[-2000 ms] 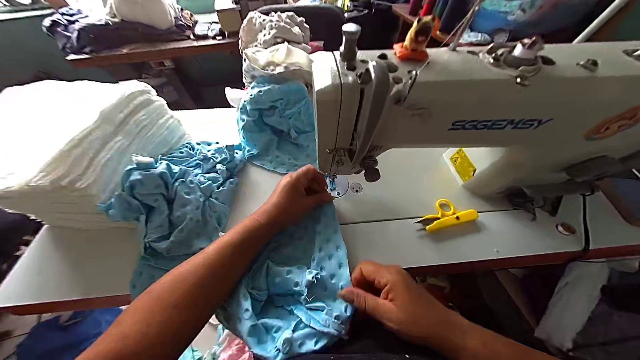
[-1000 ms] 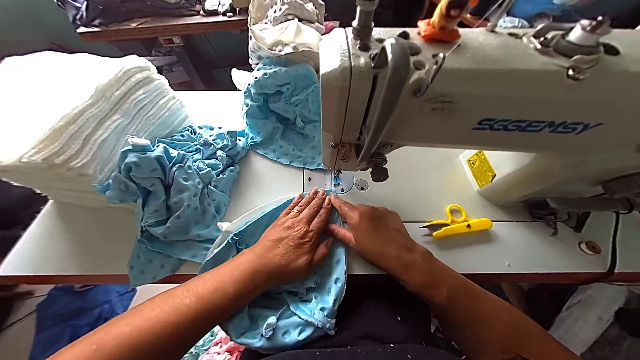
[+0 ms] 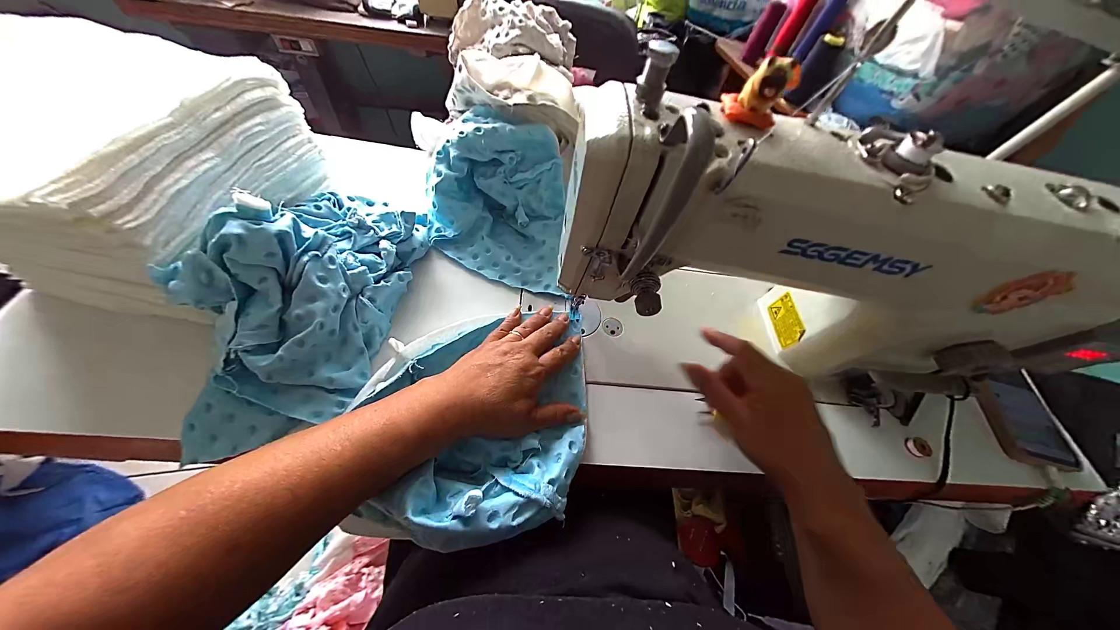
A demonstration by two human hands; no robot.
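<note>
My left hand lies flat with spread fingers on a light blue dotted fabric piece, its fingertips just before the needle and presser foot of a white sewing machine. The fabric's edge reaches the presser foot. To the right, off the fabric, my right hand is raised over the table with index finger and thumb apart; it is blurred and seems to hold nothing. It hides most of the yellow thread snips. More blue fabric lies bunched left of the needle, and another blue piece behind it.
A tall stack of white cloth stands on the left of the sewing table. Cream fabric is heaped behind the machine. A small bobbin and a phone lie at the right. Pink fabric is below the table.
My right hand has left the fabric beside my left hand and moved right, over the yellow snips. My left hand stays on the fabric near the needle.
</note>
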